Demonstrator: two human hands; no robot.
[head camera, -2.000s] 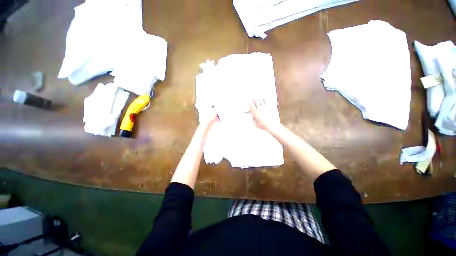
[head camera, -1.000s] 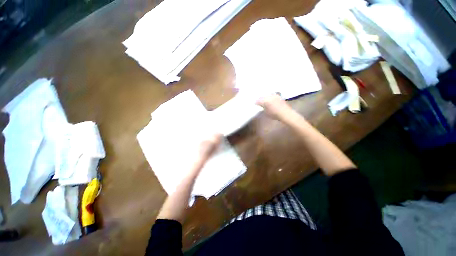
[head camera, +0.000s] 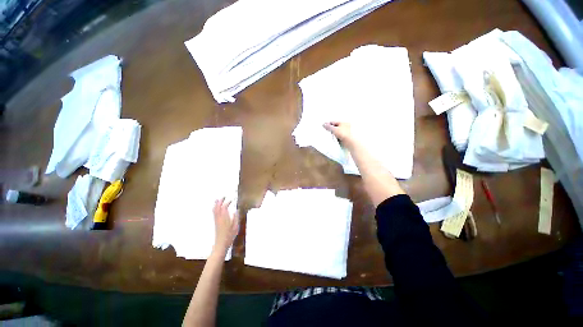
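Observation:
My left hand (head camera: 224, 223) rests with fingers spread on the right edge of a white stack of cut panels (head camera: 192, 185). My right hand (head camera: 339, 133) is at the left side of another white stack with a curved edge (head camera: 377, 96); its fingertips are close together on the fabric, and whether they pinch a ply cannot be told. A smaller white stack (head camera: 297, 233) lies between my forearms near the table's front edge, with neither hand on it.
Long white panels (head camera: 256, 38) lie at the far side. Tied bundles (head camera: 498, 121) with beige tags, a loose tag (head camera: 546, 201), a tagged strip over partly hidden shears and a red stick (head camera: 490, 199) are right. A yellow tool (head camera: 108, 201) and white pieces (head camera: 89, 121) are left.
My hands have moved apart, and the piece stretched between them is no longer held up. A separate small stack now lies near the front edge. The view has turned and shifted.

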